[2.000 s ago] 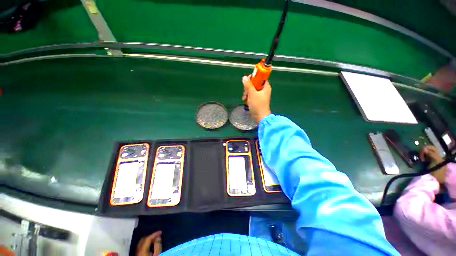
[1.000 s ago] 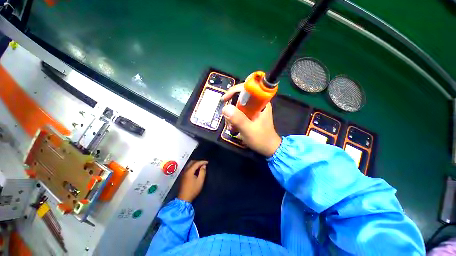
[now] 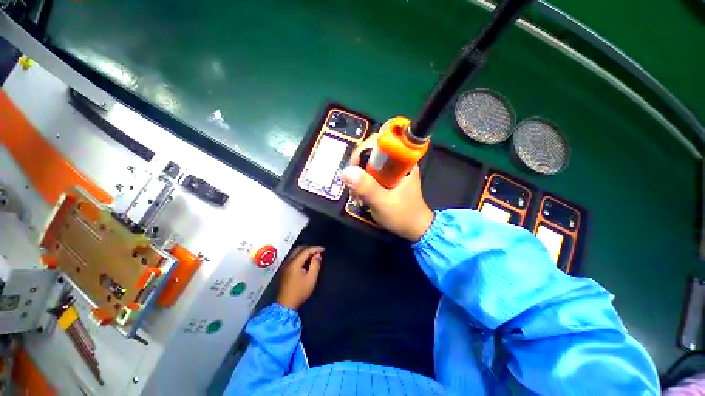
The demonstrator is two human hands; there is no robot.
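Observation:
My right hand point(image 3: 393, 203) grips the orange electric screwdriver point(image 3: 396, 155), held upright over the second phone from the left; the hand hides most of that phone and the driver's tip. The black phone tray point(image 3: 452, 182) holds orange-edged phone assemblies: one at the left end point(image 3: 333, 155) and two at the right, partly covered by my right sleeve. The middle slot is bare. My left hand point(image 3: 299, 277) rests near the tray's lower left, fingers loosely curled, holding nothing visible.
Two round screw dishes point(image 3: 485, 116) stand behind the tray on the green bench point(image 3: 232, 69). The white machine point(image 3: 232, 209) lies at left with a fixture point(image 3: 104, 259), a red emergency button point(image 3: 265, 256) and green buttons point(image 3: 239, 289). A dark slab point(image 3: 693, 313) lies far right.
Since two seconds ago, my right hand has brought the screwdriver from the dishes to the second phone, and the view has turned left. Over the last second the hands stay almost still.

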